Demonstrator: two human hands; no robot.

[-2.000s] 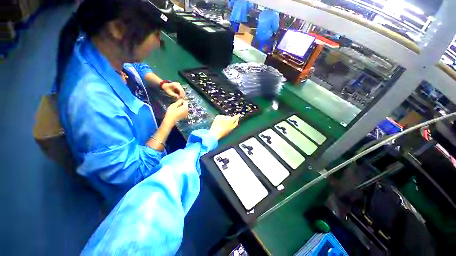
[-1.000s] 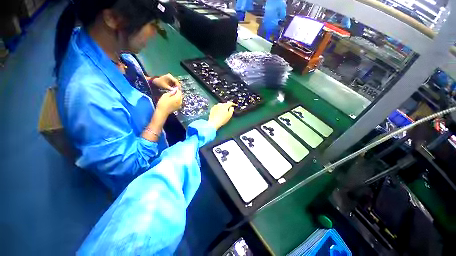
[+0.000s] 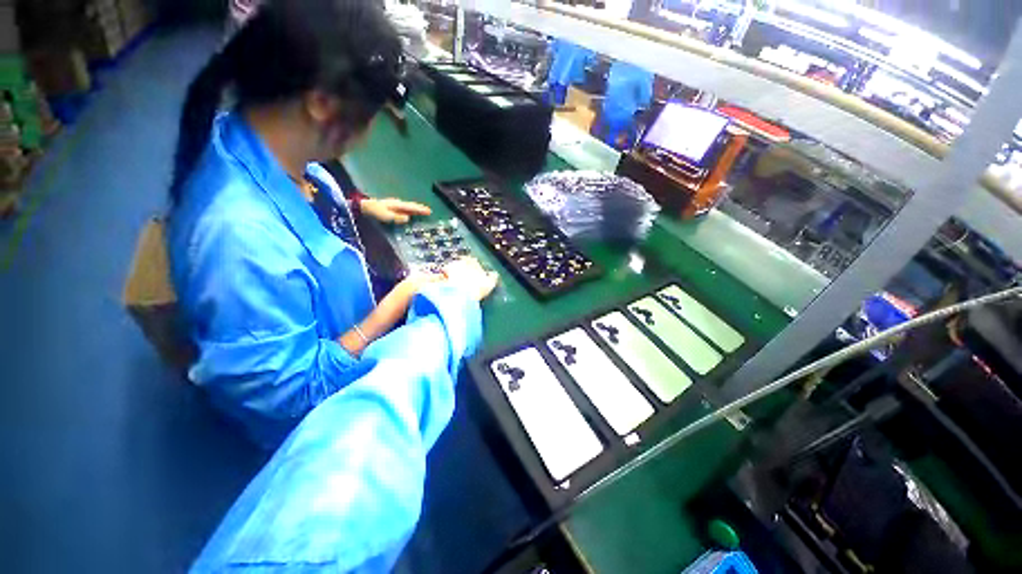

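My left hand [image 3: 477, 276] reaches out at the end of a blue sleeve. It is over the bench between the small-parts tray and the neighbour's work, beside the neighbour's near hand. Its fingers are small and blurred, and I cannot tell whether they hold anything. The wide black tray [image 3: 446, 186] holds many tiny dark and shiny pieces. A clear sheet with small pieces [image 3: 435, 240] lies left of it. My right hand is out of the picture.
A black foam tray [image 3: 518, 435] holds several pale back covers [image 3: 637, 357] in a row. A person in a blue smock [image 3: 263, 280] sits at left. Clear bags [image 3: 594, 204] lie behind the parts tray. The press [image 3: 874, 482], a green button [image 3: 723, 534] and a slanting cable are at right.
My left hand has left the small-parts tray's near edge and moved left towards the clear sheet. The neighbour's hands have parted; one is now stretched out flat towards the parts tray.
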